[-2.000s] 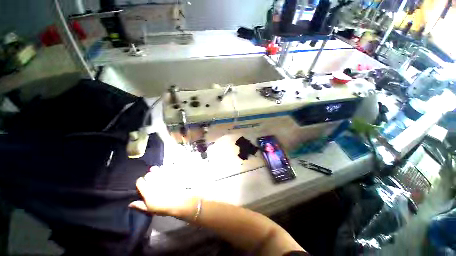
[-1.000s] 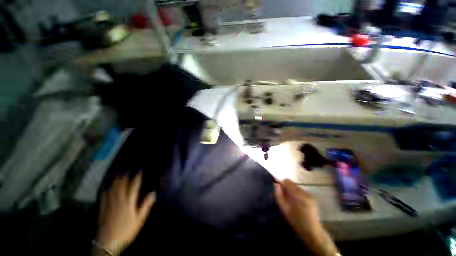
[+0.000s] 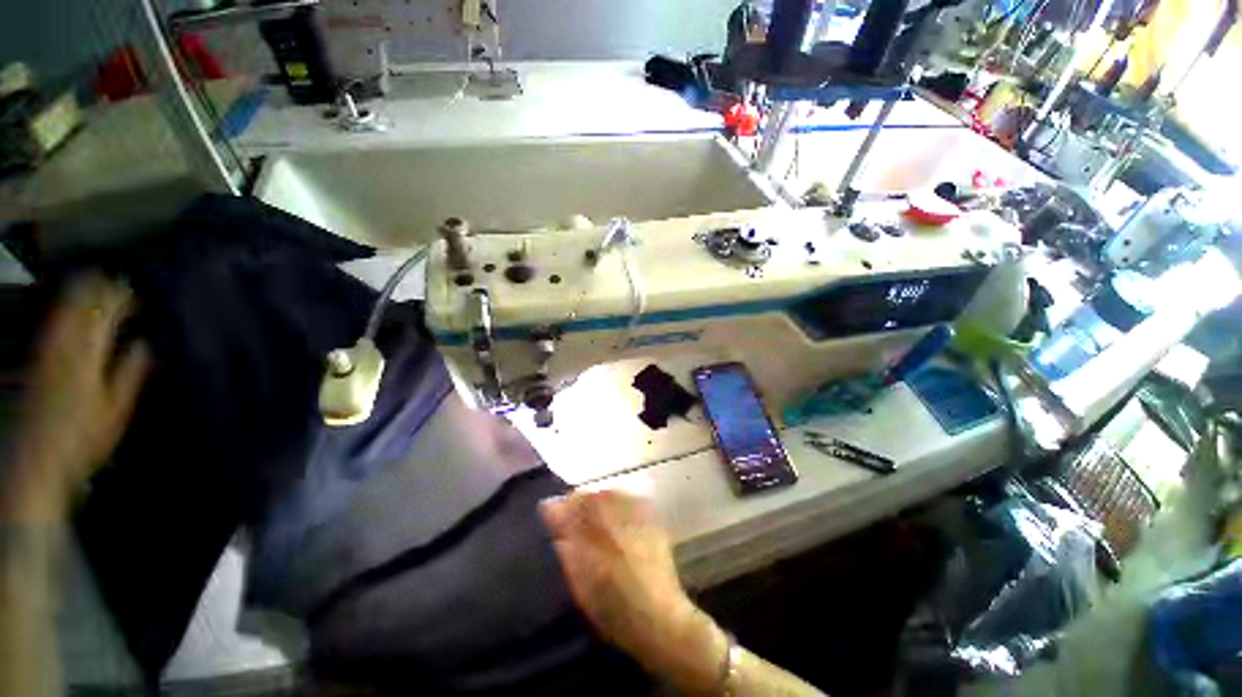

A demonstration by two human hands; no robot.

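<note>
The dark garment piece (image 3: 409,531) lies left of and in front of the needle area (image 3: 511,395), its right part spread and greyish under the light. My right hand (image 3: 620,565) has its fingers curled on the cloth's right edge, left of the smartphone (image 3: 744,428). My left hand (image 3: 82,388) is blurred at the far left, fingers apart over the bunched dark cloth (image 3: 204,341). The white sewing machine head (image 3: 654,293) stands behind. The cloth's edge reaches close to the presser foot; whether it is under the foot I cannot tell.
A cream lamp head (image 3: 352,385) hangs over the cloth. A dark scrap (image 3: 663,395) lies left of the phone, and thread snips (image 3: 851,452) lie right of it. A blue tray (image 3: 958,398) is at the table's right end. A clear plastic bag (image 3: 1028,565) hangs below right.
The cloth's right part is spread toward the front of the machine. My left hand, seen low at left one second ago, is farther left over the bunched cloth. The view has swung back right.
</note>
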